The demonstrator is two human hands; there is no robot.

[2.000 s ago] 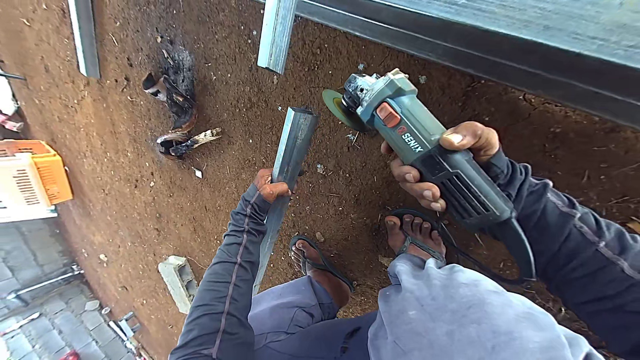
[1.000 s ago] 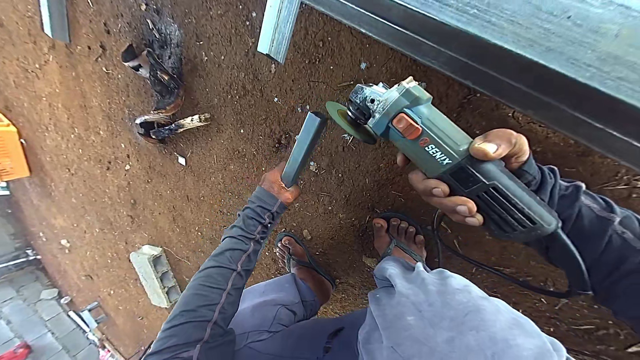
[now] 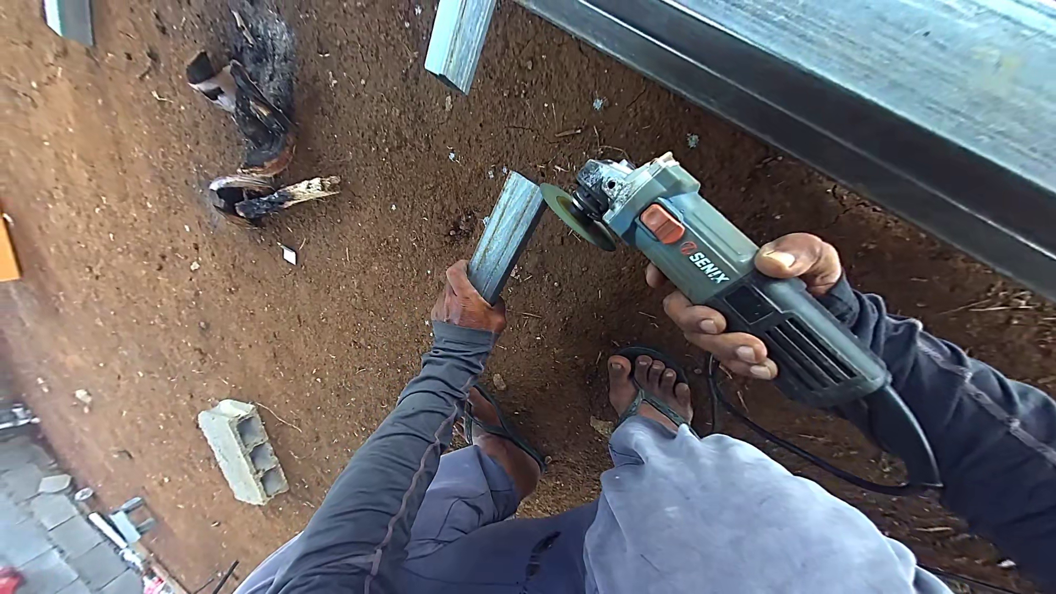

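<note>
My right hand is wrapped around the body of a Senix angle grinder, thumb on top and fingers beneath. The thin cutting disc faces left, right by the upper end of a metal channel piece; whether they touch I cannot tell. My left hand grips the lower end of that piece, which slants up and to the right. Above it, the end of another metal profile enters from the top edge. The grinder's black cord loops down beside my right sandalled foot.
A wide metal beam crosses the upper right. Charred wood lies on the dirt at upper left, and a hollow concrete block at lower left. Pavers and tools fill the bottom left corner. Both my feet are on the dirt.
The metal piece, with its lower part extending below my left hand two seconds ago, now shows only above it. The grinder stays in my right hand. The view has shifted somewhat.
</note>
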